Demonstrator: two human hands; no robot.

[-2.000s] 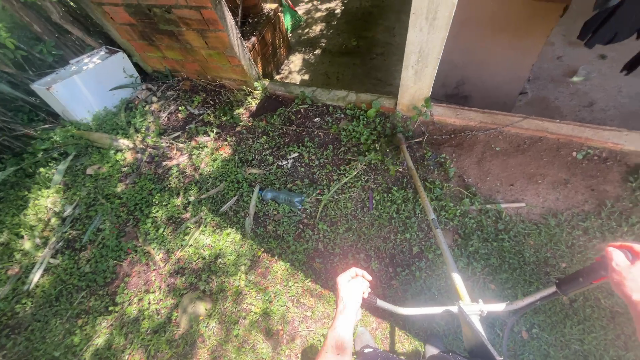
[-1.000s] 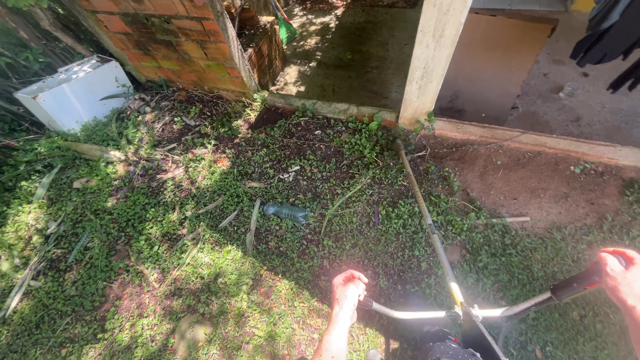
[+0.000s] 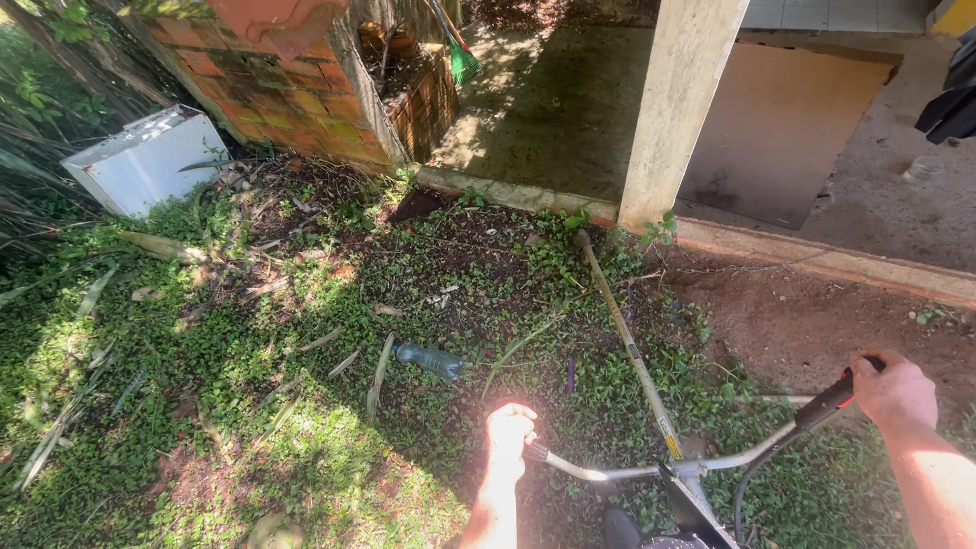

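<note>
A string trimmer with a long shaft (image 3: 629,347) and a bicycle-style handlebar (image 3: 602,473) reaches forward from my body. Its head (image 3: 582,238) lies low among weeds beside the foot of the concrete post. My left hand (image 3: 512,431) is closed at the end of the left grip; the glare hides some finger detail. On the right, my right hand (image 3: 896,390) wraps around the black control grip (image 3: 827,400). A plastic bottle (image 3: 431,361) lies in the weeds left of the shaft.
The concrete post (image 3: 679,107) rises from a low concrete curb (image 3: 526,193). At the left stand a brick wall (image 3: 297,99) and a white metal box (image 3: 149,164). A green rake (image 3: 463,62) leans beyond the curb, and a cardboard sheet (image 3: 778,130) lies on the right floor. Dry leaves and a stone (image 3: 275,531) dot the grass.
The right hand with its grip has come somewhat leftward in view. The trimmer head stays near the post's foot, and both hands remain on the handlebar.
</note>
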